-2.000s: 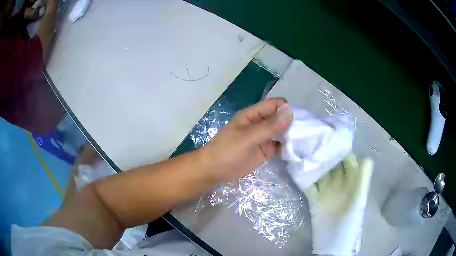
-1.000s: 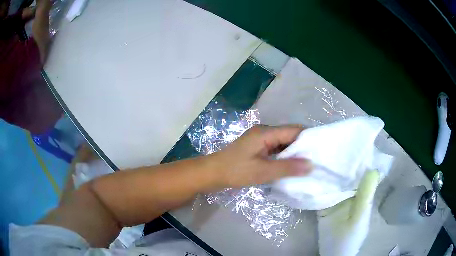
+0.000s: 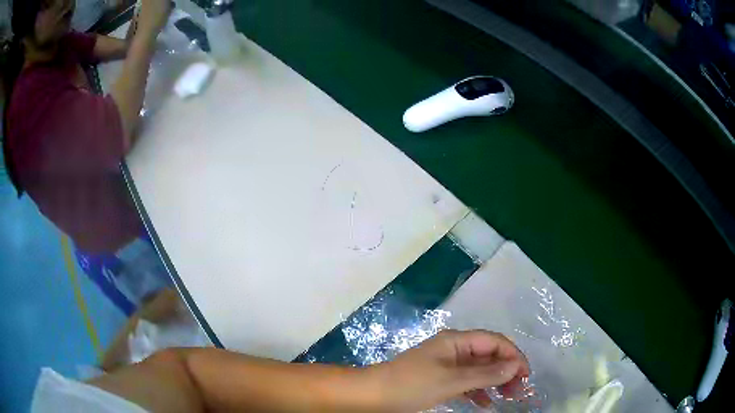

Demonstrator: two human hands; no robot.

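My bare left hand [image 3: 475, 369] reaches in from the lower left over the bench, its fingers curled beside glittering clear film; whether it holds any film is unclear. My gloved right hand [image 3: 604, 397] shows only as pale, blurred fingertips at the bottom edge; its hold is hidden. The white cloth is not visible. A crinkled clear film pile [image 3: 387, 329] lies behind my left hand. A white handheld device [image 3: 455, 105] with a black oval panel lies on the green conveyor belt [image 3: 556, 218].
Another white device [image 3: 716, 351] lies on the belt at the right edge. A shiny bottle top [image 3: 685, 405] shows at the bottom right. A pale board [image 3: 242, 185] spans the bench. A person in a dark red top [image 3: 64, 153] works at upper left near a white object [image 3: 194, 81].
The view has shifted towards the belt and the upper left, so the bench appears lower. The cloth and most of my gloved hand have left the picture. My left hand is off the cloth.
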